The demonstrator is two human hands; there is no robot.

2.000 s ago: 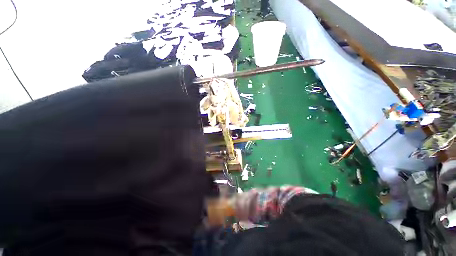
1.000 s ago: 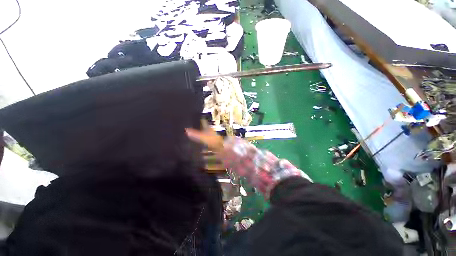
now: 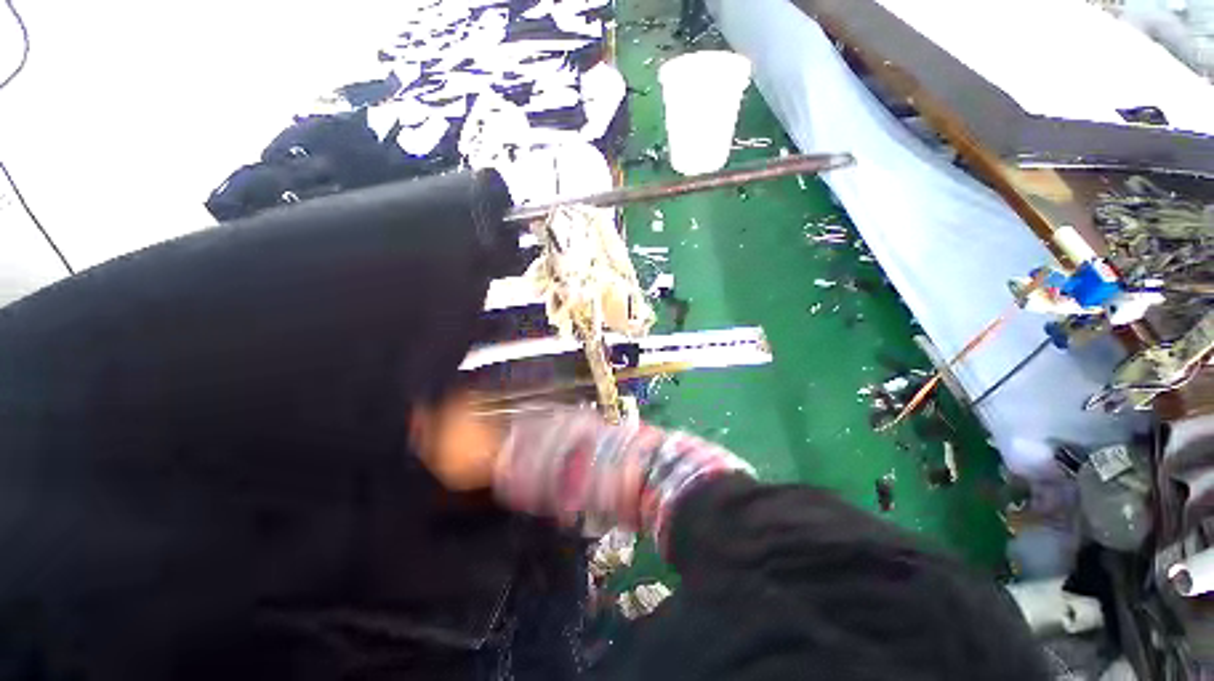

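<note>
Black cloth [image 3: 240, 399] fills the left and lower left of the head view, hanging from a smooth dark fabric roll [image 3: 346, 220] at the table's end. A thin metal roll bar [image 3: 692, 184] sticks out of the roll's right end over the floor. My right hand [image 3: 459, 442], blurred, is at the right edge of the hanging cloth, below the roll; its fingers are not clear, so I cannot tell if it grips. The arm has a patterned cuff and dark sleeve. My left hand is not in view.
Cut pieces [image 3: 499, 80] are spread on the white table [image 3: 173, 107]. A pale rag bundle [image 3: 586, 273] hangs at its side, with long white and yellow strips [image 3: 692, 349] below. A white bin [image 3: 704, 113] stands on the green floor [image 3: 746, 266]. Pale sheeting [image 3: 919, 253] runs along the right.
My right hand has moved down and left along the cloth's edge since a second ago. The cloth now spreads wider at the left, covering the pale area seen there before.
</note>
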